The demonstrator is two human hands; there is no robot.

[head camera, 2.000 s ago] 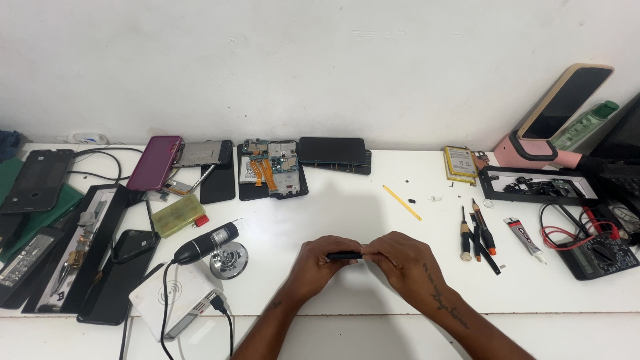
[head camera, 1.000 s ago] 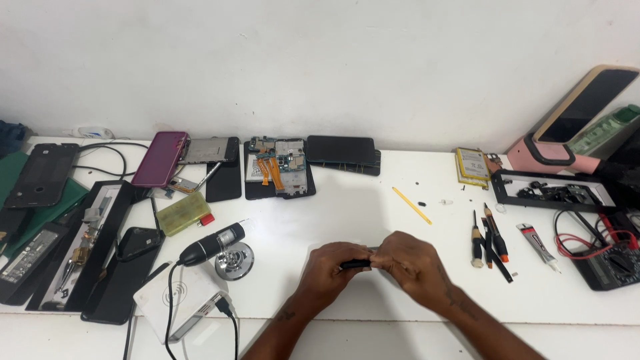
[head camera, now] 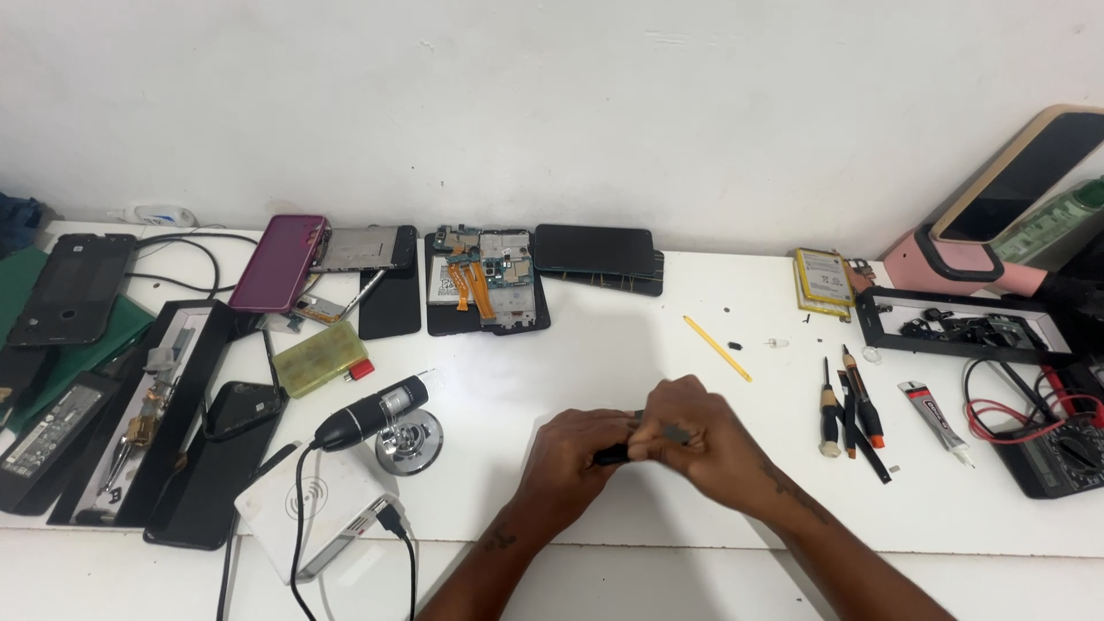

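Near the table's front edge, my left hand (head camera: 573, 457) grips a small black object (head camera: 611, 454), mostly covered by the fingers; it may be a phone or a part of one. My right hand (head camera: 690, 435) is closed against the same object from the other side, and something thin and grey (head camera: 674, 434) shows between its fingers. Beyond the hands, a yellow plastic stick (head camera: 718, 348) lies on the white table. Screwdrivers (head camera: 830, 410) and a tweezers-like black tool (head camera: 862, 427) lie to the right of my right hand.
Left stand a USB microscope (head camera: 371, 414), a white box-shaped device (head camera: 315, 509) and a long black tray (head camera: 142, 414) of parts. Opened phones (head camera: 487, 280) line the wall. On the right are batteries (head camera: 824, 280), a glue tube (head camera: 936, 423), a parts box (head camera: 966, 332) and a multimeter (head camera: 1052, 457).
My right hand has turned and its fist is raised higher over the black object, with a grey piece now showing in its fingers. My left hand keeps its hold.
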